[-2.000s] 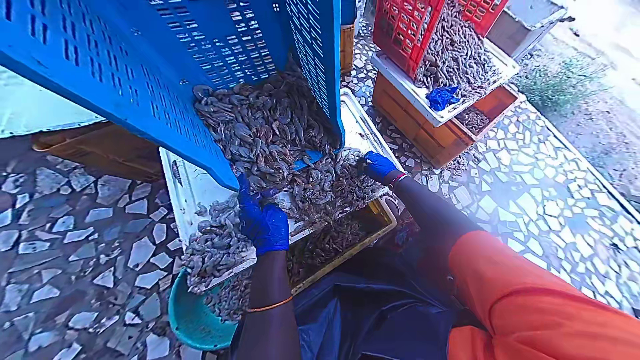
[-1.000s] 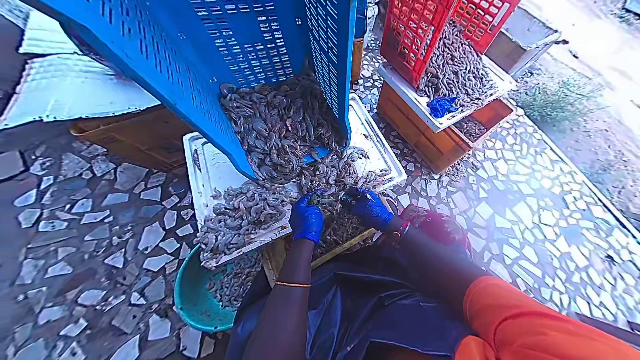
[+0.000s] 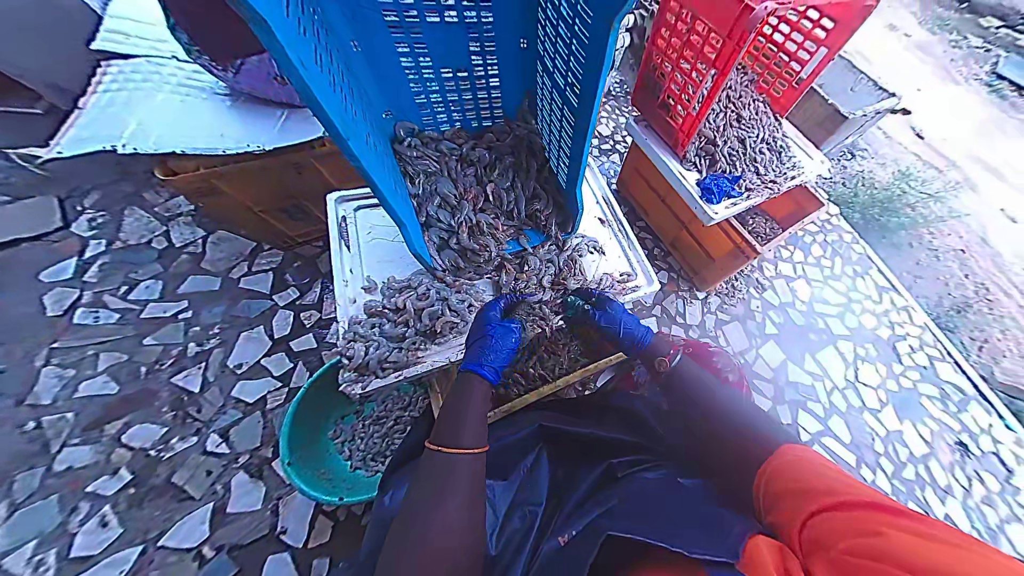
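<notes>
My left hand [image 3: 494, 338], in a blue glove, has its fingers closed on a shrimp over the front edge of the white tray [image 3: 350, 232]. Close on its right, my right hand [image 3: 606, 320], also blue-gloved, has bent fingers by the shrimp; whether it holds one is unclear. A tilted blue plastic crate [image 3: 448, 48] spills a heap of shrimp [image 3: 480, 192] onto the tray. Paler shrimp [image 3: 416, 316] lie at the tray's left. Below my hands, a container with a yellowish rim [image 3: 552, 389] holds shrimp heads and shells. A green basin [image 3: 304, 448] with small shrimp stands at lower left.
At the right, a red crate [image 3: 696, 72] of shrimp leans on another white tray [image 3: 680, 180] with a blue glove [image 3: 718, 187], above an orange crate [image 3: 680, 232]. Another orange crate [image 3: 256, 192] stands behind left. The floor [image 3: 248, 348] is broken-tile mosaic.
Two seconds ago my hands were apart, the left by the blue crate's edge and the right at the tray's right side. They have come together at the tray's front.
</notes>
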